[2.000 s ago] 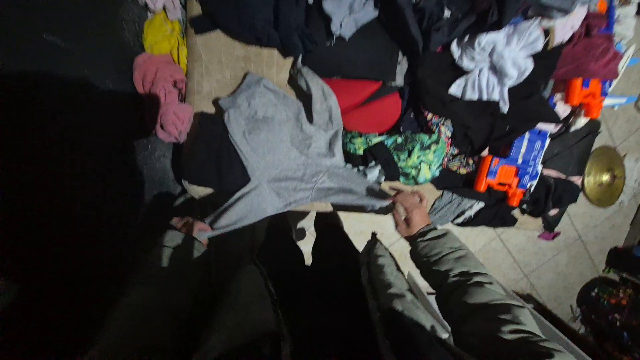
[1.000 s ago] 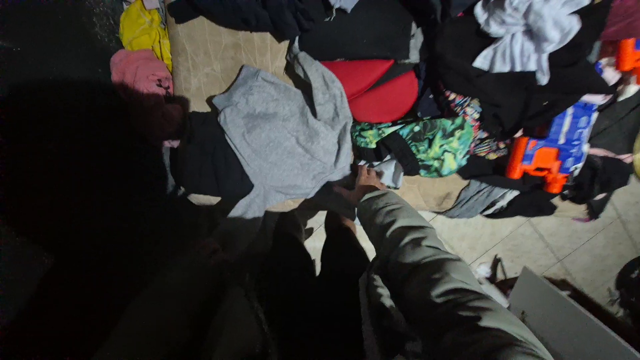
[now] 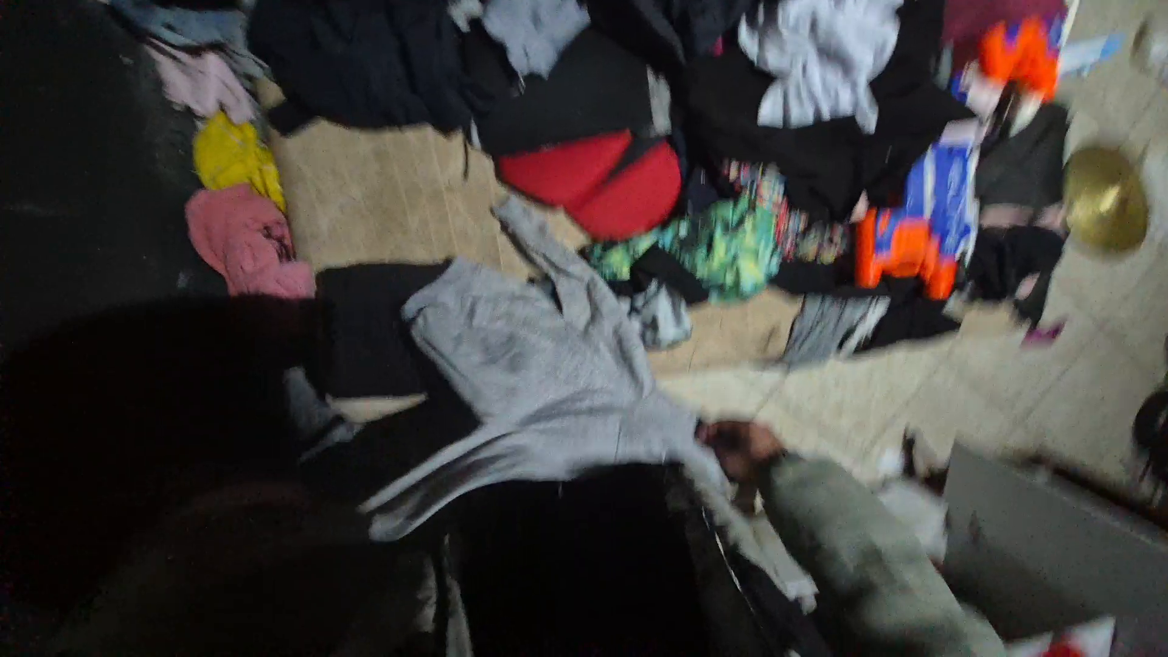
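A grey long-sleeved garment lies partly over the beige padded surface and hangs toward my body, its sleeves spread. My right hand, blurred, is closed on its edge at the right. My left hand cannot be made out in the dark shadow at the lower left. A folded black cloth lies just left of the grey garment. Beyond the garment are red round-edged cloth pieces and a green patterned cloth.
Dark clothes, a white garment, and pink and yellow cloths cover the beige surface. An orange-and-blue toy blaster lies right, near a brass-coloured disc. A pale panel stands lower right.
The grey garment has come nearer my body and its sleeves are spread differently. My right hand has moved right from where it was a second ago. My left hand, visible two seconds ago, is lost in shadow.
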